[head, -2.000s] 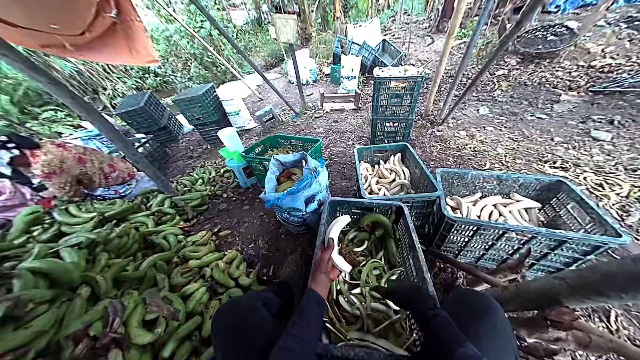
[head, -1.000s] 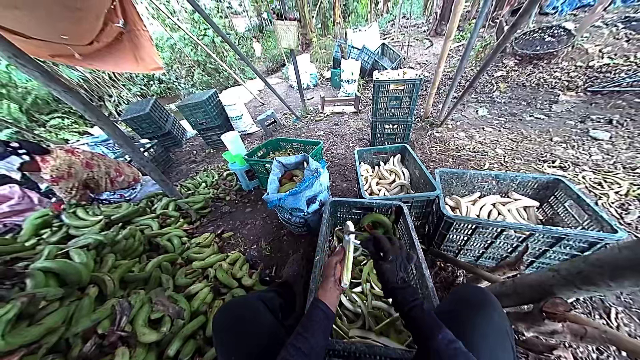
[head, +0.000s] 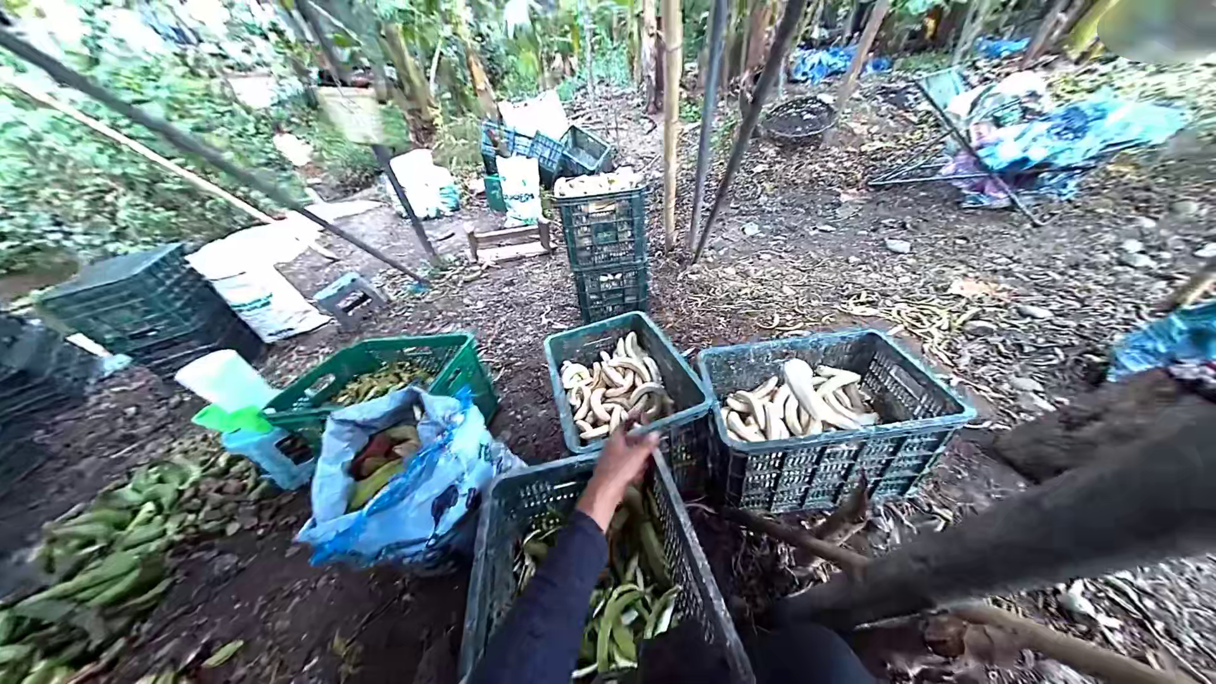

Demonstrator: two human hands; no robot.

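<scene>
My left hand, bare and with nothing in it, reaches over the far rim of the near crate, toward the crate of peeled plantains or green bananas. Green peels lie in the near crate. To the right, another crate holds more peeled fruit, and one larger-looking pale peeled fruit shows above the rest; whether it touches them I cannot tell. A dark shape at the bottom edge may be my gloved right hand, its fingers hidden.
An open blue bag and a green crate stand left of the near crate. Unpeeled green fruit lies at lower left. Stacked crates stand behind. A thick wooden pole slants across the lower right.
My left hand has moved forward from over the near crate and let go of the peeled fruit. My gloved right hand has dropped from plain sight. The view has swung right.
</scene>
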